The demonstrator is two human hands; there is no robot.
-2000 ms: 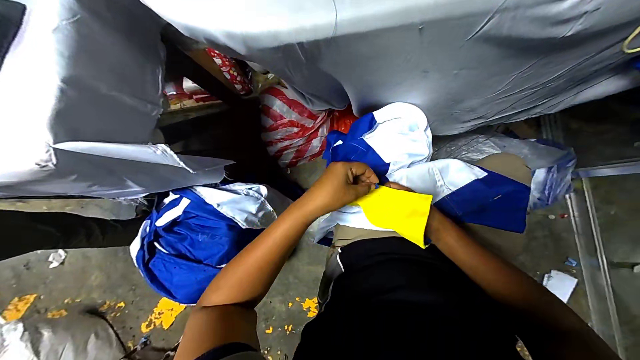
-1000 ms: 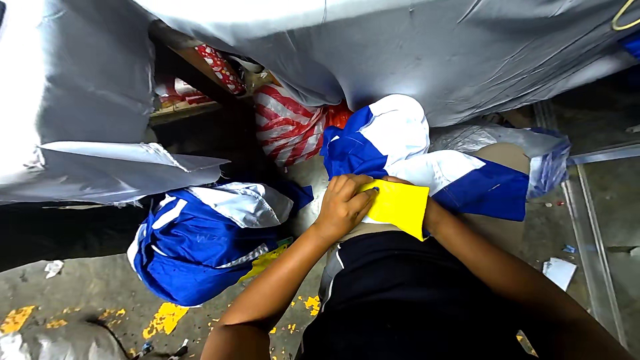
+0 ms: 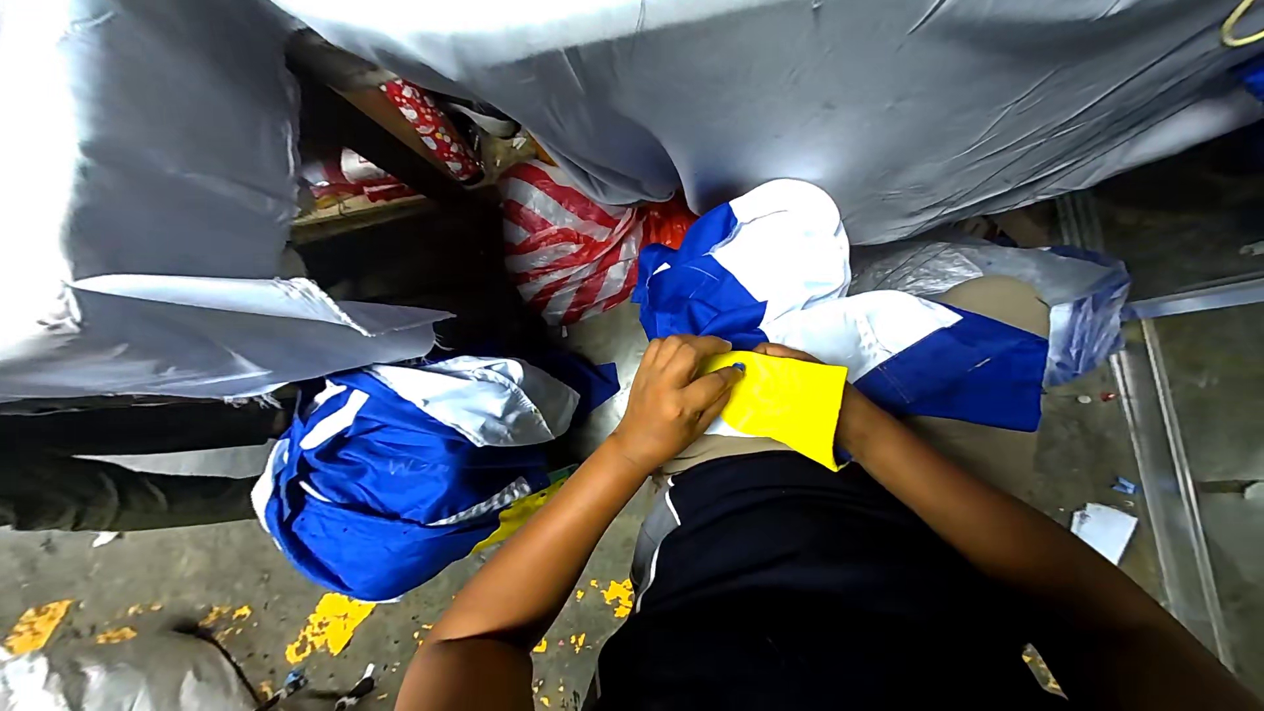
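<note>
Across my lap lies a blue and white fabric piece (image 3: 790, 267) with a yellow cloth panel (image 3: 785, 400) at its near end. The fingers of my left hand (image 3: 676, 395) are bent onto the panel's left edge, pinching the cloth beside a small blue spot. My right hand (image 3: 790, 353) is mostly hidden under the yellow panel; only part of it shows above the upper edge, and I cannot tell how its fingers are placed. The blue and white cloth spreads beyond both hands, over my knees.
A bundle of blue and white fabric (image 3: 395, 484) sits at the left. Grey cloth (image 3: 691, 89) drapes across the top, with a red-and-white striped plastic bag (image 3: 563, 237) beneath. Clear plastic (image 3: 1076, 306) lies at the right, near a metal rail (image 3: 1165, 474). A dark-trousered leg (image 3: 128, 484) reaches in from the left.
My left hand has shifted from the fold above the yellow panel to its left edge. The panel lies flatter than two seconds ago.
</note>
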